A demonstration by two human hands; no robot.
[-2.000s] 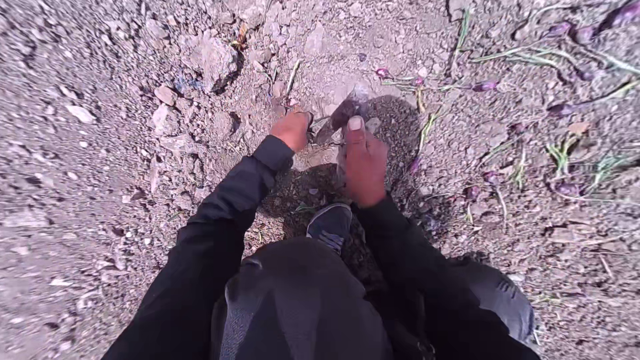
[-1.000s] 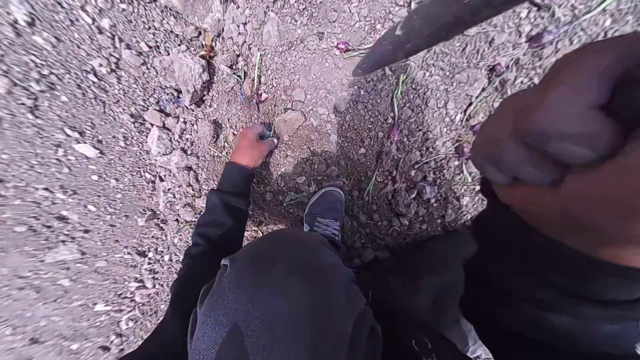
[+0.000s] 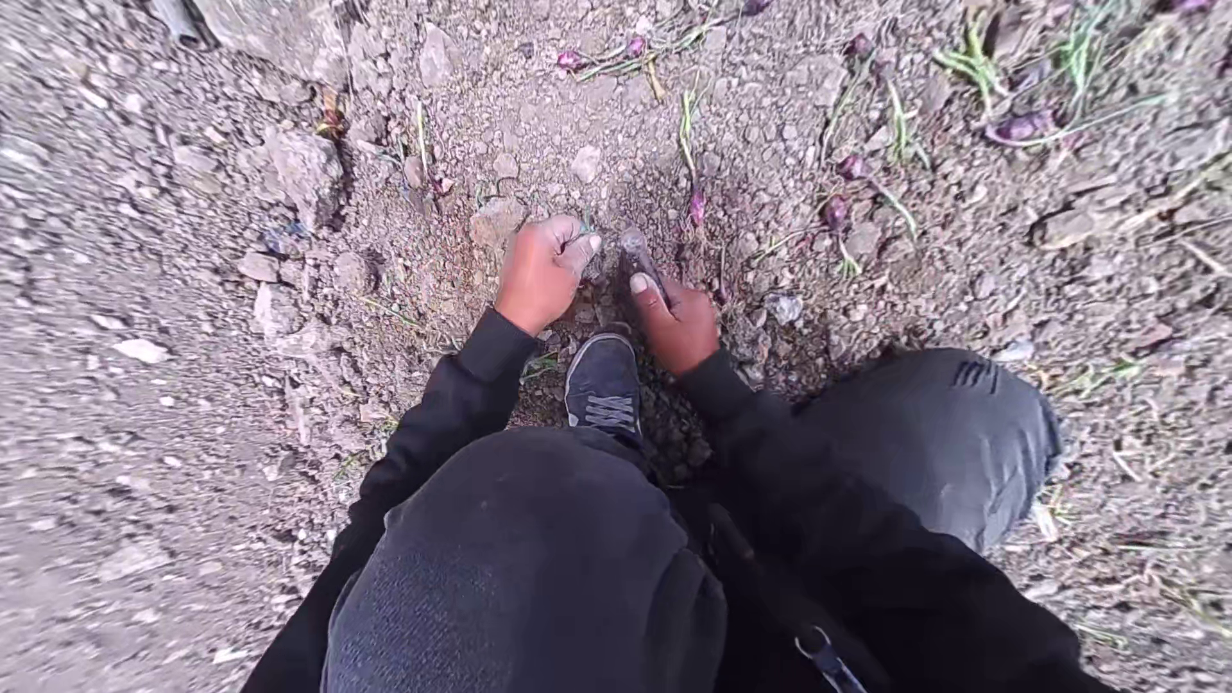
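My left hand (image 3: 544, 272) is closed low over the soil, with a bit of green stem showing at its fingertips. Just to its right, my right hand (image 3: 677, 320) grips a dark elongated tool (image 3: 643, 262), whose far end points at the ground; its full shape is hidden by the hand. Past the tool lies a small purple onion (image 3: 697, 208) with a green stalk. Farther off are two purple onion bulbs (image 3: 570, 61) with thin leaves, and to the right several more onions (image 3: 837, 212) lie on the soil.
My shoe (image 3: 603, 383) stands just below the hands. A large rock (image 3: 306, 175) and a flat stone (image 3: 498, 221) lie to the left. Dry, stony soil surrounds them. My bent knee (image 3: 943, 438) rests at the right.
My right hand, raised large near the camera with the tool one second ago, is down at the soil beside my left hand. Two seconds ago both hands were also low and close together.
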